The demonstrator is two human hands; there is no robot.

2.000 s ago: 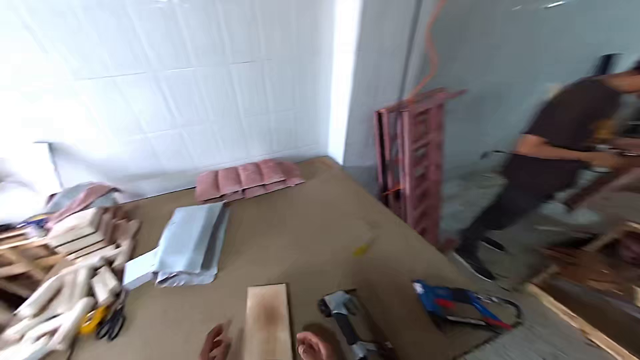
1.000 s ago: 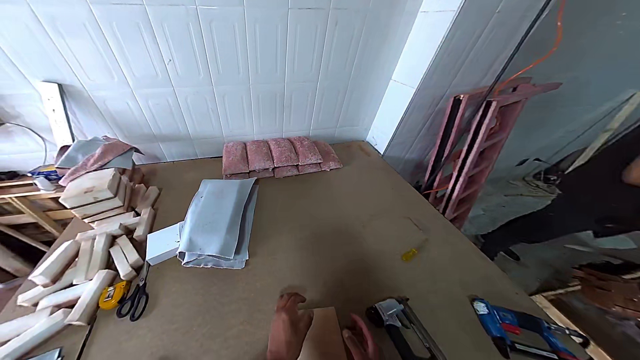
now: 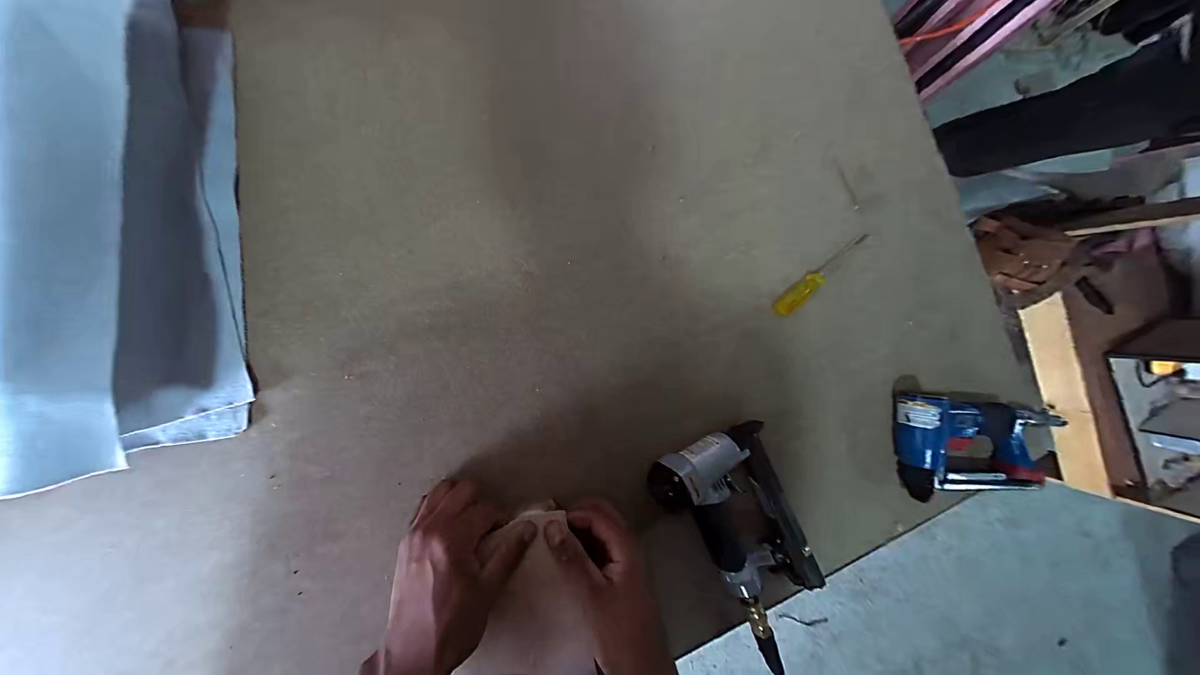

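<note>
At the bottom centre, my left hand point(image 3: 450, 562) and my right hand point(image 3: 609, 572) grip the far end of a pale covered piece point(image 3: 532, 614) from its two sides. Both thumbs press on its top near the end. The covering looks like cloth or leather; the near part runs out of view. Just right of my right hand lies a silver and black pneumatic stapler point(image 3: 736, 506) with a hose fitting at its lower end. A yellow-handled screwdriver point(image 3: 799, 293) rests farther up the table.
Grey fabric sheets point(image 3: 169, 244) lie in a stack on the brown table point(image 3: 525, 281) at the left. A blue pneumatic stapler point(image 3: 970, 445) sits by the right edge. Beyond that edge are a person's dark-clad leg point(image 3: 1069, 117), a wooden frame point(image 3: 1064, 384) and the floor point(image 3: 975, 581).
The view has swung down closely over the table. Two seconds ago my hands were apart on either side of a flat wooden board; now they are close together on the covered end.
</note>
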